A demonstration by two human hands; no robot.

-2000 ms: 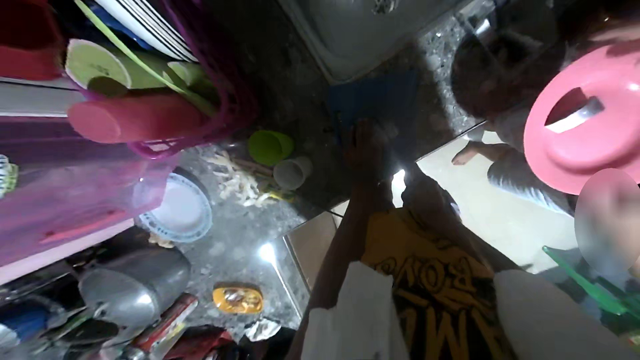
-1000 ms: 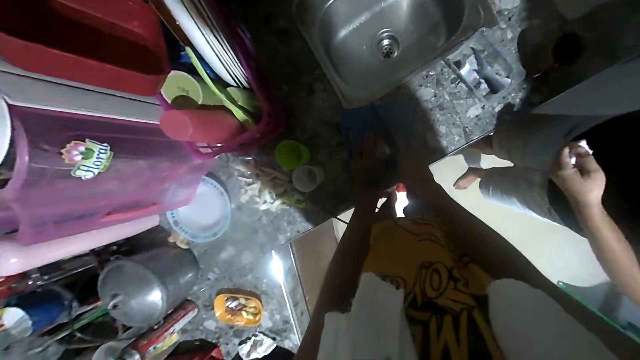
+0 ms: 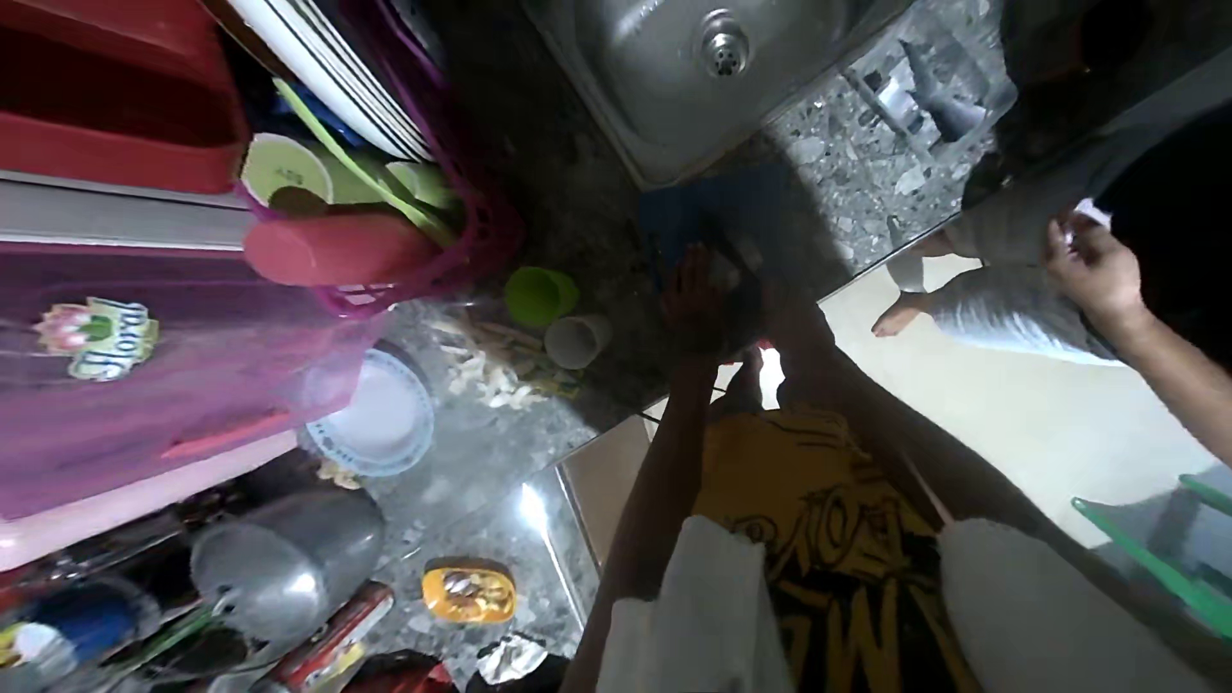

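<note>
In deep shadow, my left hand point(image 3: 695, 298) lies at the near edge of a dark blue board or mat point(image 3: 688, 207), its fingers stretched toward the sink. Close on its right is my right hand point(image 3: 791, 313), mostly lost in the dark. Between the two is a dark, blurred shape that I cannot name, and whether either hand grips it is not clear. Left of my hands stand a green cup point(image 3: 541, 296) and a whitish cup point(image 3: 577, 342), beside pale peelings or scraps point(image 3: 491, 380) on the speckled counter.
Beyond the board is a steel sink point(image 3: 664, 87), with a clear plastic tray point(image 3: 948, 96) beside it. A purple basket of dishes point(image 3: 491, 231), a blue-rimmed plate point(image 3: 419, 414), a metal pot point(image 3: 289, 568) and a yellow dish point(image 3: 469, 594) stand left. Another person's hand point(image 3: 1097, 265) is at right.
The pink plate seen at the right two seconds ago is out of view, and another person's hand holding something small and white shows there. My hands stay over the blue board.
</note>
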